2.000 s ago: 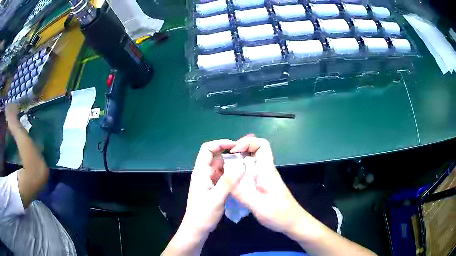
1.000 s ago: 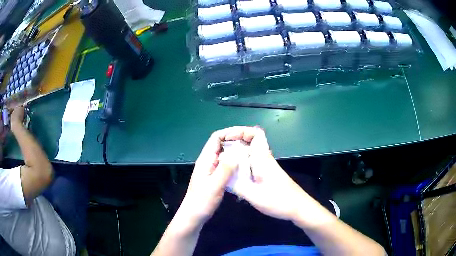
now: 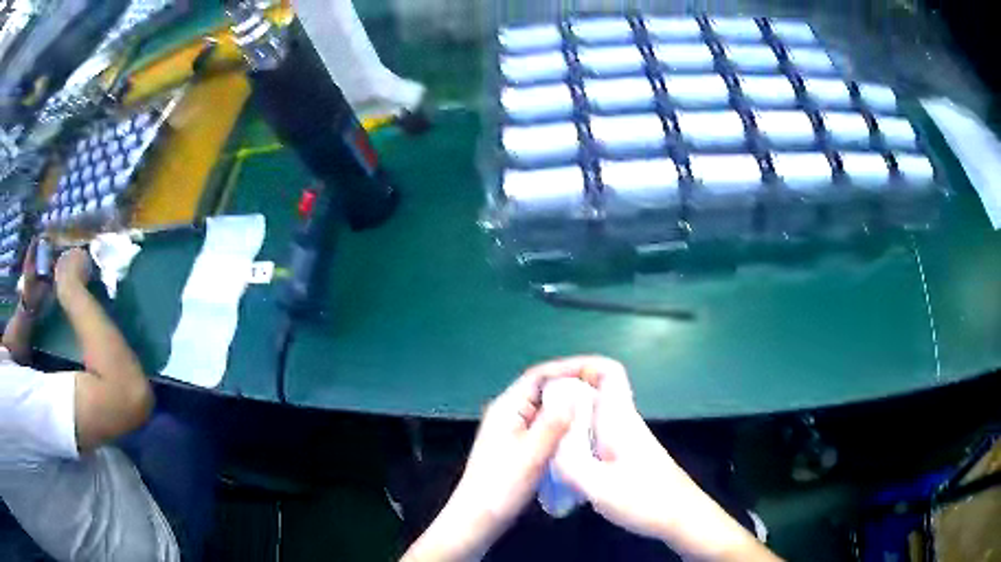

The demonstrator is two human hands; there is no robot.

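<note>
My left hand (image 3: 507, 439) and my right hand (image 3: 634, 456) are cupped together just in front of the bench edge, closed around a small white piece (image 3: 560, 496). Its pale bluish lower end shows below my fingers. The rest is hidden, and I cannot tell housing from cloth inside the grip. A thin black rod (image 3: 620, 307) lies on the green bench (image 3: 439, 318) beyond my hands. Behind it is a clear tray (image 3: 593, 247) with rows of white units (image 3: 636, 176).
A black heat gun (image 3: 318, 132) stands at left, its handle (image 3: 310, 258) and cord beside it. A creased white strip (image 3: 214, 302) lies further left. A neighbouring person's arm (image 3: 104, 340) and more units (image 3: 104, 165) are at far left. White sheets (image 3: 971, 154) lie at far right.
The view has shifted, so the bench items appear further right and lower. My hands stay together around the white piece; its upper edge, visible earlier, is now mostly covered.
</note>
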